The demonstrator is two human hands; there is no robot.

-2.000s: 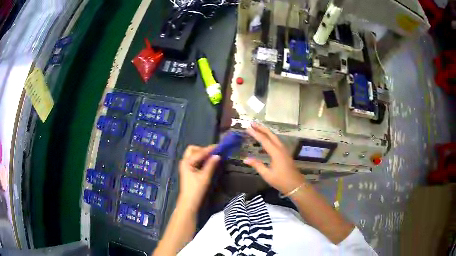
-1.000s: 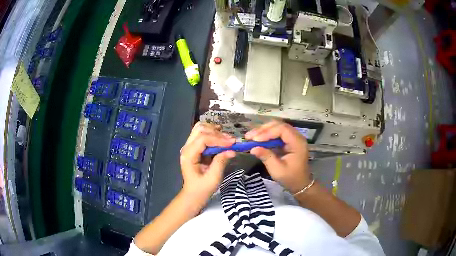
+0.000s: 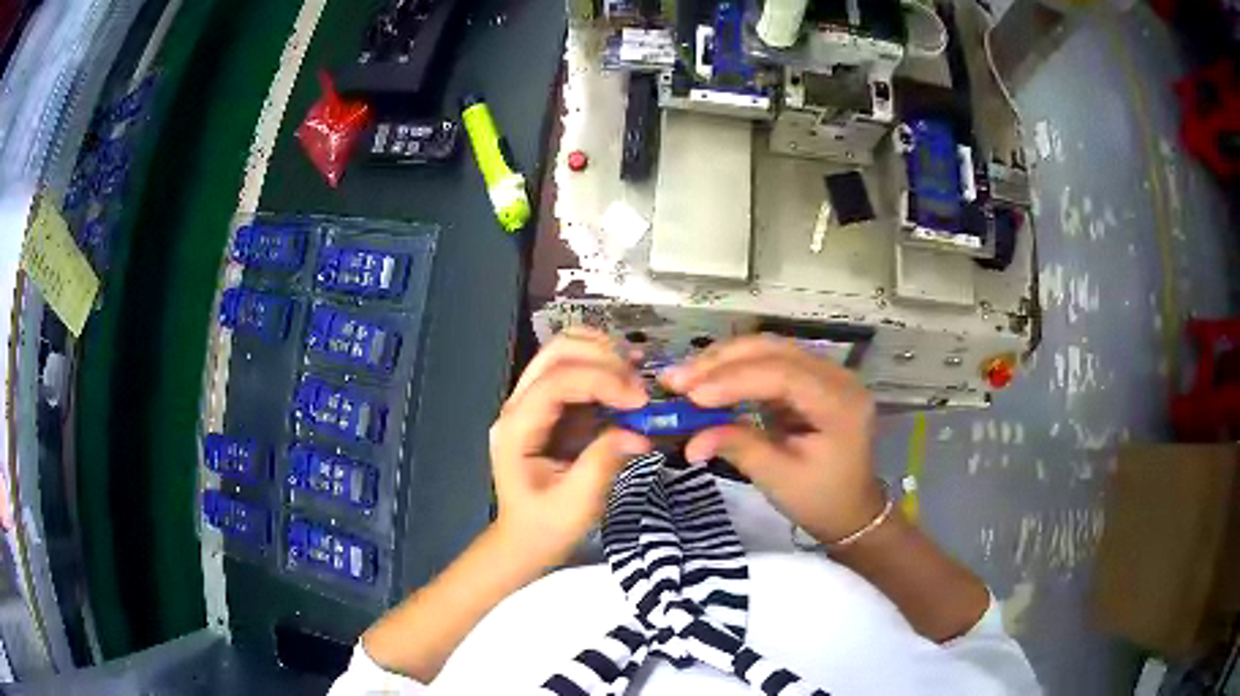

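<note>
A blue housing (image 3: 669, 419) is held between my two hands in front of my chest, tilted so a narrow side with a small pale mark shows. My left hand (image 3: 569, 424) grips its left end between thumb and fingers. My right hand (image 3: 789, 428) grips its right end the same way; my fingers hide both ends. The clear blister tray (image 3: 418, 292) lies on the dark bench at the left with two rows of blue housings. The cream screwdriving machine (image 3: 816, 292) stands ahead, with a housing in the left fixture (image 3: 728, 61) and another in the right fixture (image 3: 938, 170).
A yellow-green marker (image 3: 495, 166), a red pouch (image 3: 333, 132), a black handset-like device (image 3: 414, 140) and a black box (image 3: 403, 48) lie beyond the tray. A red knob (image 3: 998, 371) is at the machine's front right corner. A cardboard box (image 3: 1172, 544) is at the right.
Both hands came together on the housing, which has turned from thin edge-on to showing a marked side. The machine's left fixture was under the driver cylinder and now shows its housing again.
</note>
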